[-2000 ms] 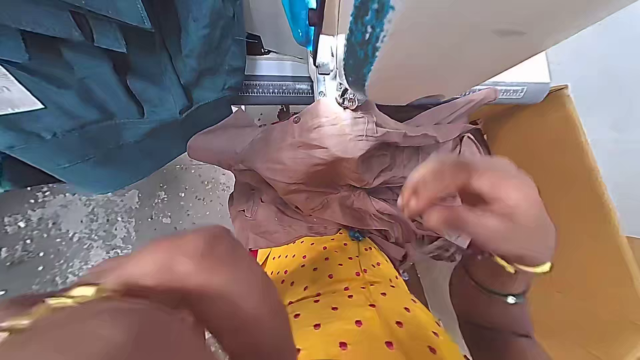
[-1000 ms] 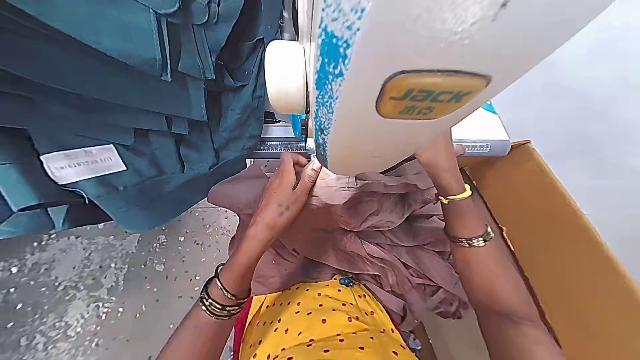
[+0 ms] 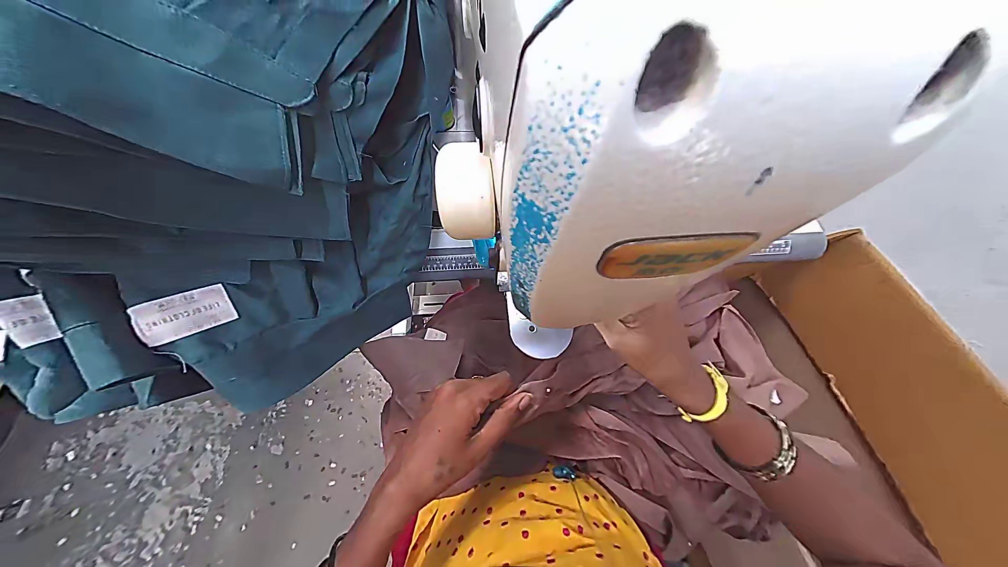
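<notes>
A mauve garment (image 3: 622,441) lies bunched over my lap and up to the bed of a white Jack sewing machine (image 3: 630,181). My left hand (image 3: 465,425) pinches a fold of this cloth between thumb and fingers, just below and left of the machine head. Partly behind the head, my right hand (image 3: 654,339) is on the garment at the right; its fingertips are hidden, so its grip cannot be told. The needle area is mostly covered by the head. A rounded whitish plate (image 3: 540,335) shows at the head's lower edge.
Teal garments (image 3: 173,205) with white labels hang in a thick stack at the left. A cardboard box (image 3: 890,339) stands open along the right side. Below the stack, the grey floor (image 3: 236,472) is strewn with small scraps.
My left hand has moved down from beside the needle area, where it was one second ago, toward my lap. The view has shifted, and the machine head fills more of it.
</notes>
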